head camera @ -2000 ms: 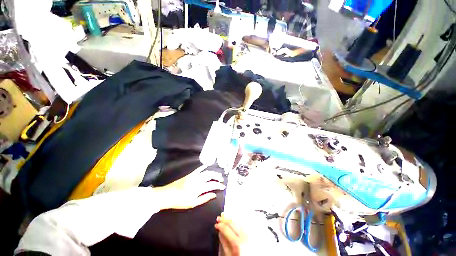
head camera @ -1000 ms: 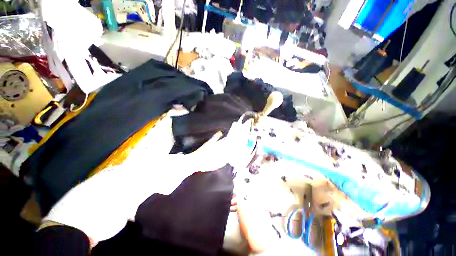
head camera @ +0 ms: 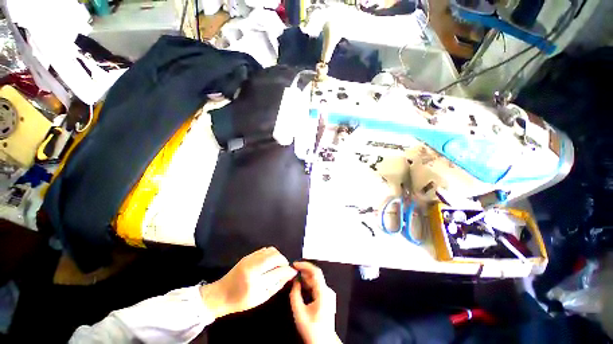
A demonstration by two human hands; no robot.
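The dark brown-black fabric panel (head camera: 259,201) lies flat left of the needle area and hangs over the table's front edge. My left hand (head camera: 252,282) holds the panel's edge near the table's front edge. My right hand (head camera: 314,302) pinches the same edge, its thumb and forefinger close to my left fingertips. The white sewing machine head (head camera: 430,134) with its blue stripe lies across the right. The panel passes under its left end. The needle itself cannot be made out.
A blue-black garment pile (head camera: 134,134) lies at left over a yellow sheet (head camera: 158,181). Blue-handled scissors (head camera: 402,220) lie below the machine head. A parts tray (head camera: 440,235) is at right. A cream knob (head camera: 327,44) stands at the head's left end. White cloth (head camera: 252,33) is heaped behind.
Both hands have moved from beside the needle area down to the table's front edge and come together on the panel's edge. The view has tilted downward.
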